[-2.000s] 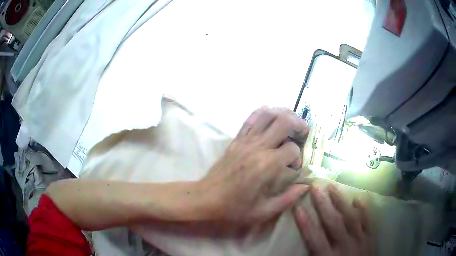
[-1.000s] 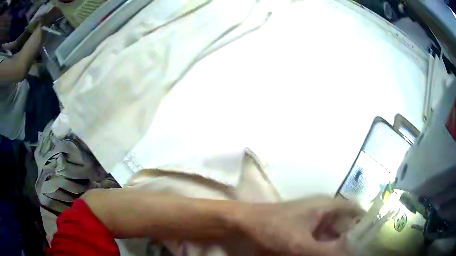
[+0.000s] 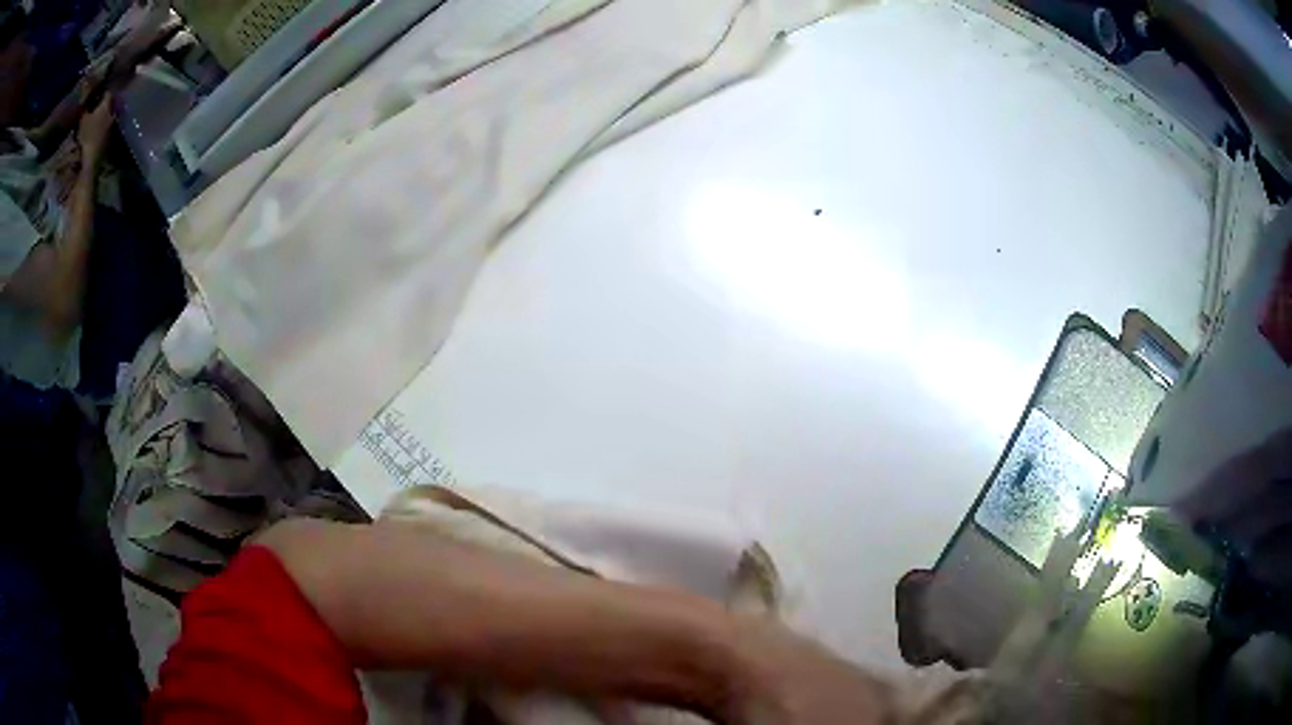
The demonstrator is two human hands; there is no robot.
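Note:
My left hand [image 3: 829,691] is blurred and cut off by the bottom edge; its fingers and hold are hidden. Its forearm, in a red sleeve, crosses the cream garment panel [image 3: 638,541], which lies bunched along the table's front with a dark folded tip. My right hand is not in view. The sewing machine head [image 3: 1226,411] stands at the right, its lamp glowing by the presser foot [image 3: 1112,545]. The metal needle plate area [image 3: 1041,475] is uncovered. Blurred beige cloth [image 3: 1013,673] lies just below it.
Long waiting panels [image 3: 354,241] lie layered on the table's left. Crumpled bundled work [image 3: 191,467] sits below the left edge. A printed ruler [image 3: 404,451] marks the front left table edge. Another person's arm [image 3: 71,227] shows at the far left. The white table [image 3: 680,326] spreads across the middle.
The view has swung left and up, showing more table. My left hand has moved down towards the bottom edge, away from the needle. My right hand has left view. The panel sits lower, uncovering the plate.

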